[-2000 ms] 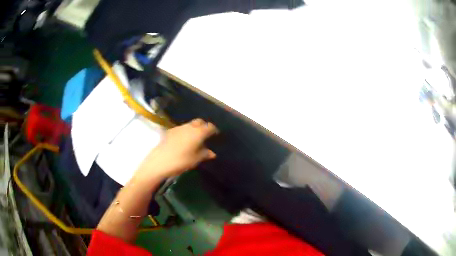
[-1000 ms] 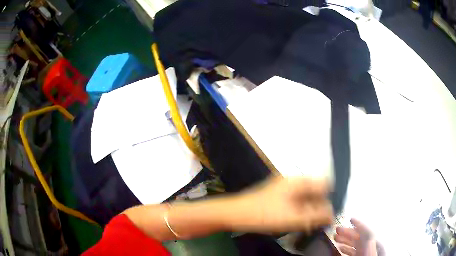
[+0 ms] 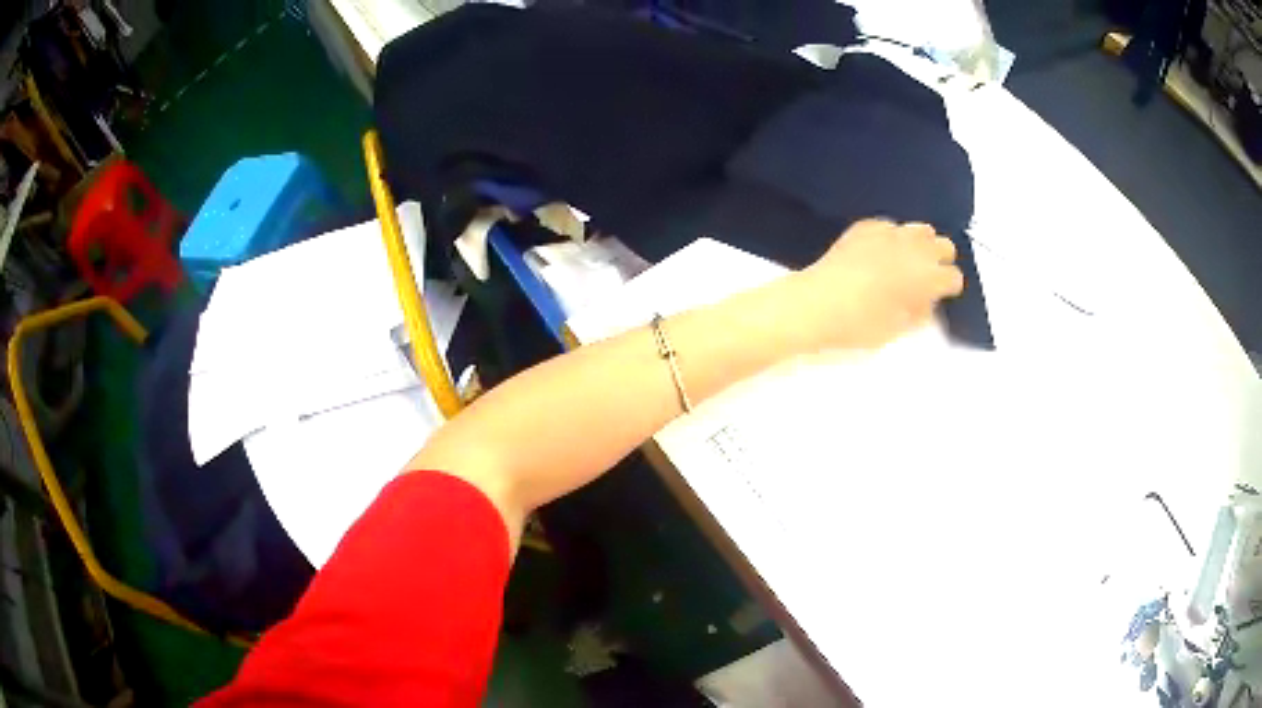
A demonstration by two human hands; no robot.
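A large dark navy cloth (image 3: pixel 595 111) lies in a heap over the far left part of the white table (image 3: pixel 886 512). My left hand (image 3: pixel 893 284), bare, with a thin bracelet on the wrist and a red sleeve, reaches across the table to the near right end of the cloth. Its fingers are curled at the cloth's edge; whether they grip it cannot be told. My right hand is not in view.
Metal machine parts (image 3: pixel 1197 622) stand at the lower right. White sheets (image 3: pixel 312 339) lie on a dark bundle beside a yellow rail (image 3: pixel 401 277). A blue stool (image 3: pixel 249 208) and a red stool (image 3: pixel 122 233) stand on the green floor.
My left hand has moved up and away across the table to the dark cloth. The dark strip near it no longer hangs towards the front edge. The right hand's fingers have left the view.
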